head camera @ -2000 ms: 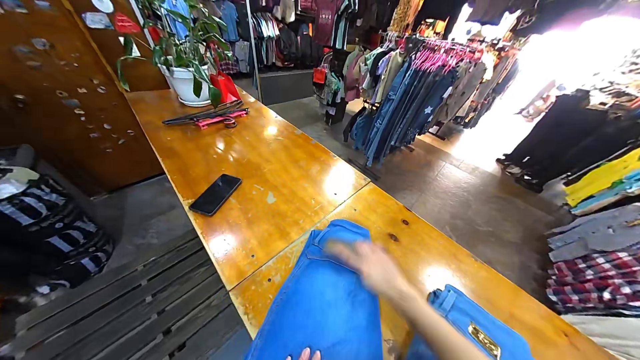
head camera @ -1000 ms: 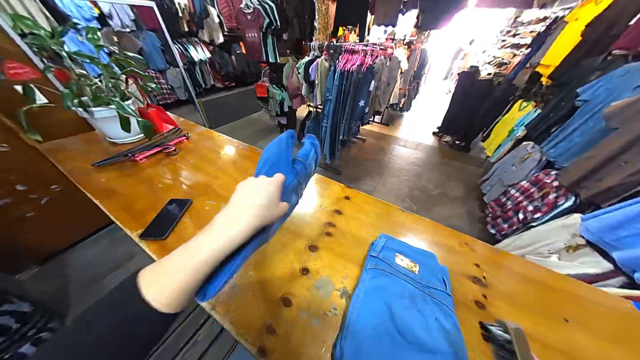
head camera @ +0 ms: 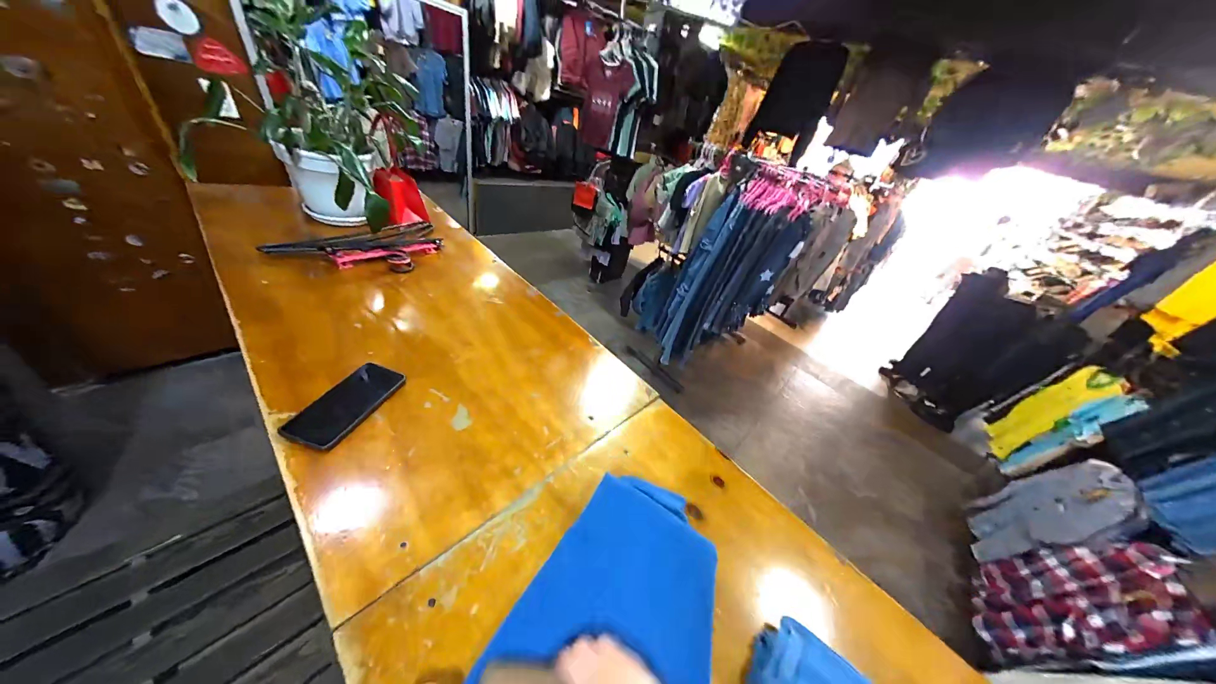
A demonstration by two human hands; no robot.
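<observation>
Folded blue denim jeans lie on the varnished wooden counter, narrowing toward the far side. At the bottom edge of the view, my left hand is over the near part of this denim; it is blurred and cut off, so its finger positions are unclear. My right hand is out of view. A second folded pair of blue jeans shows partly at the bottom, to the right of the first and apart from it.
A black phone lies near the counter's left edge. Farther back are scissors, black and pink items, a red bag and a potted plant. Clothes racks and folded clothes piles stand beyond the counter.
The jeans my left hand held raised one second ago now lie on the counter. My left hand has come down to their near part. The view has shifted, cutting off most of the second pair.
</observation>
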